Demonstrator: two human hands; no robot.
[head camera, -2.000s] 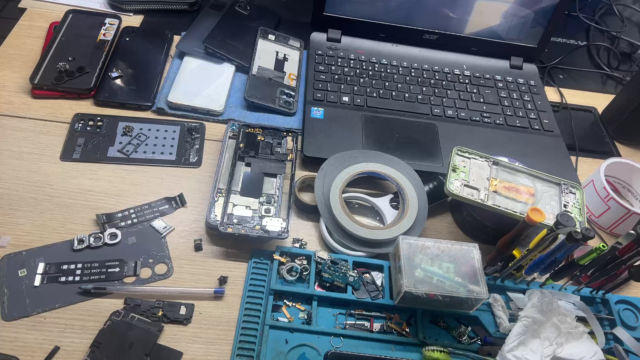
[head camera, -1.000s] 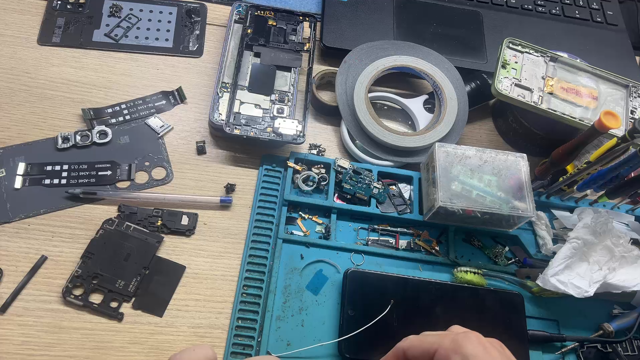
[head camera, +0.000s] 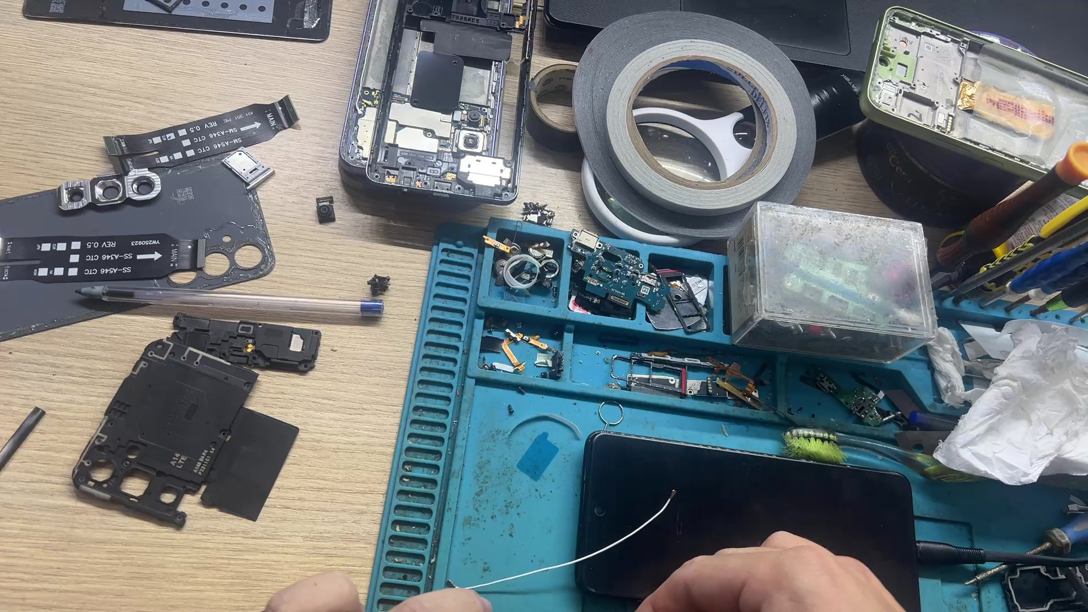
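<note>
At the bottom edge, my left hand (head camera: 382, 595) shows only its fingertips, beside one end of a thin white antenna cable (head camera: 586, 557). Whether the fingers grip the cable is hidden by the frame's edge. The cable curves up to a small connector over a black smartphone (head camera: 748, 501), which lies screen up on a teal silicone repair mat (head camera: 484, 527). My right hand (head camera: 778, 578) overlaps the phone's lower part, its fingers curled and their tips out of sight. A black plug (head camera: 948, 552) meets the phone's right side.
Tape rolls (head camera: 620, 153), an opened phone (head camera: 442, 119) and a clear plastic box (head camera: 833, 280) lie behind. Screwdrivers (head camera: 1020, 204) and crumpled tissue (head camera: 1020, 408) are at right. Left are a pen (head camera: 238, 302), flex cables (head camera: 204, 136) and black phone parts (head camera: 170, 425). Mat compartments hold small parts.
The view has tilted down toward the mat. Both hands, absent two seconds ago, are now at the bottom edge, with the white cable above them.
</note>
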